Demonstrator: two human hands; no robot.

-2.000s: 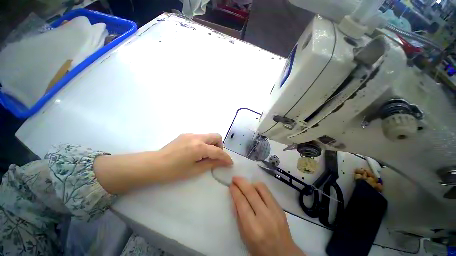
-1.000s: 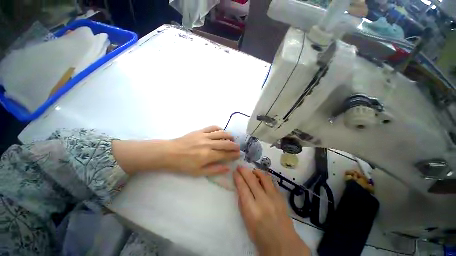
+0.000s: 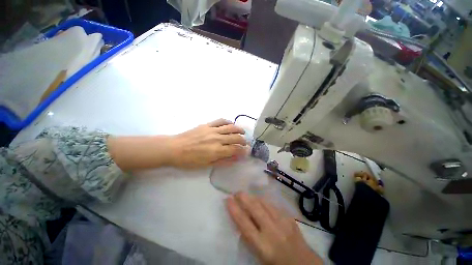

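A sheer white fabric piece (image 3: 240, 178) lies on the white table in front of the needle area, its curved edge faintly visible. My left hand (image 3: 209, 145) lies flat on it, fingertips close to the round greyish disc (image 3: 260, 150) by the presser foot. My right hand (image 3: 266, 225) is nearer the front edge, slightly blurred, fingers resting on the fabric's near part. The foot itself is mostly hidden behind the machine head (image 3: 290, 88). Neither hand visibly pinches the fabric; both press it from above.
Black-handled shears (image 3: 324, 199) lie right of the needle, with a black phone (image 3: 360, 225) beside them and a small yellow-brown item (image 3: 368, 181) behind. A blue basket (image 3: 77, 77) with white sheets stands at the left table end. The machine arm (image 3: 414, 124) fills the right side.
My right hand has moved back toward the front edge, away from my left hand, uncovering more fabric between them. My left hand has shifted slightly left. The camera view has shifted a little.
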